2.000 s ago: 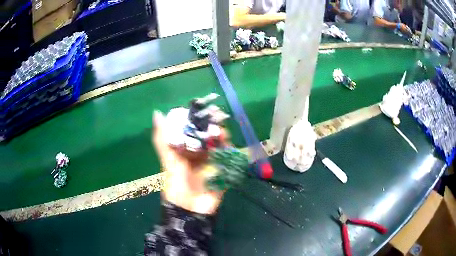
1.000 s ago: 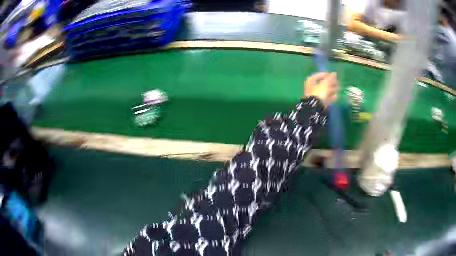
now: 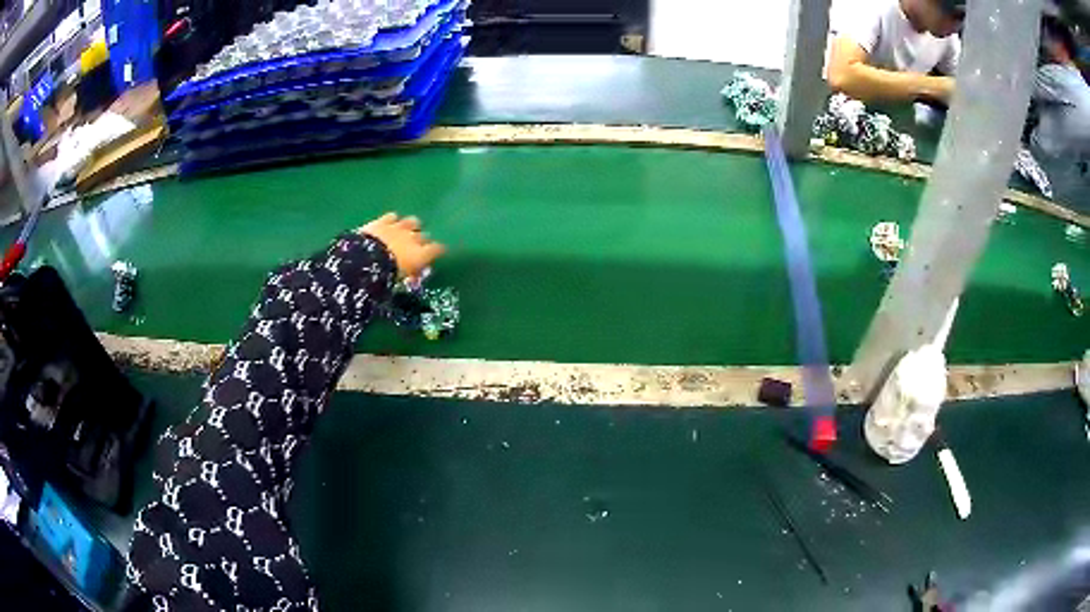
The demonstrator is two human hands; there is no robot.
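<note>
My left hand (image 3: 406,245), in a black-and-white patterned sleeve, reaches over the green belt from the lower left. Its fingers are at the upper end of an electronic sub-assembly (image 3: 433,313), a small white-and-green cluster low on the belt. The fingers partly cover its white end, so I cannot tell if they grip it. A second sub-assembly (image 3: 123,287) lies on the belt at the left. Another sub-assembly (image 3: 886,242) lies by the light post, and one more (image 3: 1066,288) at the far right. My right hand is out of the picture.
A bluish strip (image 3: 798,263) with a red end crosses the belt beside a small black block (image 3: 775,391). A glue bottle (image 3: 906,412) stands by the post. Blue trays (image 3: 311,102) are stacked behind the belt. A black fixture (image 3: 72,383) is at left. A person (image 3: 891,60) sits across.
The view has turned left. Two seconds ago a sub-assembly was in the raised hand; one second ago my left hand was by the strip. It has since moved left over the belt.
</note>
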